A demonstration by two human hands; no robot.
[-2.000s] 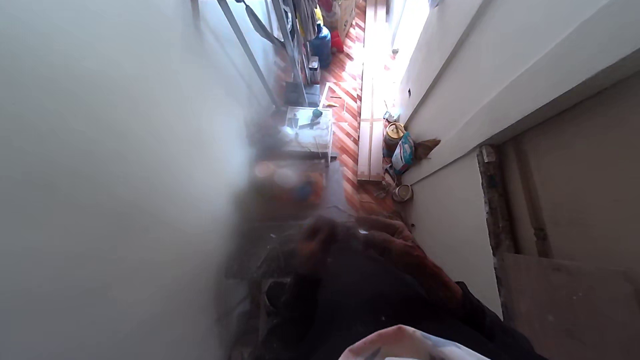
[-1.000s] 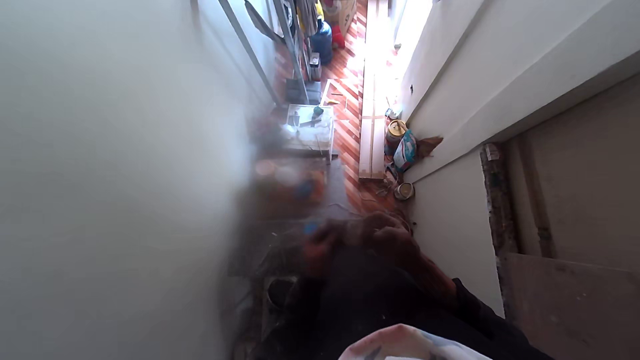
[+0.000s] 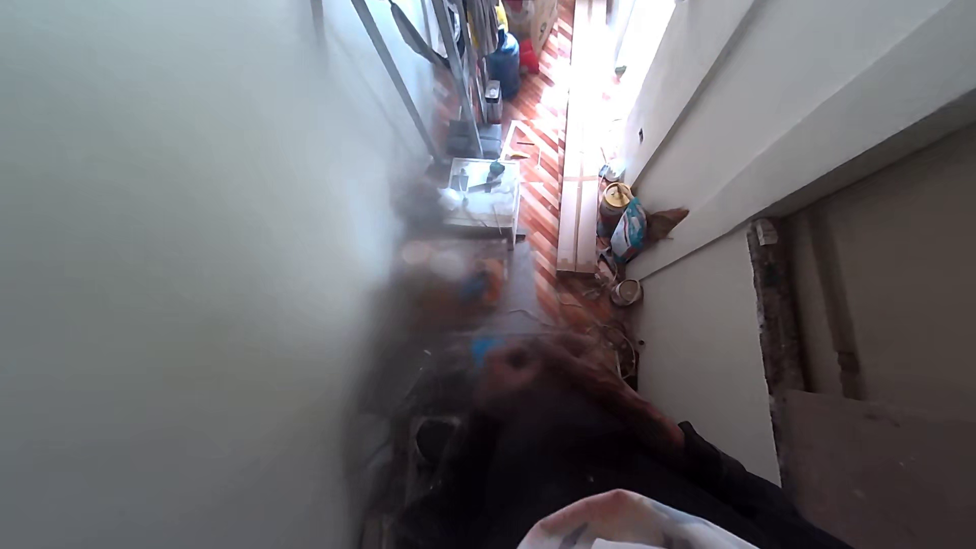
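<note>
Haze and blur cover much of the head view's middle. My right forearm, in a dark sleeve, reaches in from the lower right, and my right hand (image 3: 560,352) is low in the middle, its fingers indistinct. Close to its left is a blurred shape that looks like my left hand (image 3: 509,370). A small bright blue thing (image 3: 484,348) lies against or just beside that hand; whether it is held cannot be told. Both hands are over a dark, blurred work area. Beyond them is a blurred brownish surface (image 3: 450,293) with orange and blue patches.
A pale wall (image 3: 191,229) stands close at left, another (image 3: 701,335) at right. Ahead are a white-topped stand (image 3: 484,194) with small things on it, metal ladder-like rails (image 3: 396,76), long pale boards (image 3: 579,191) on the patterned floor, a yellow-lidded bucket (image 3: 616,197), a bag (image 3: 629,230) and a can (image 3: 627,292).
My hands have shifted slightly while staying close together. The blue thing by them shows now and one second ago, but cannot be made out two seconds ago.
</note>
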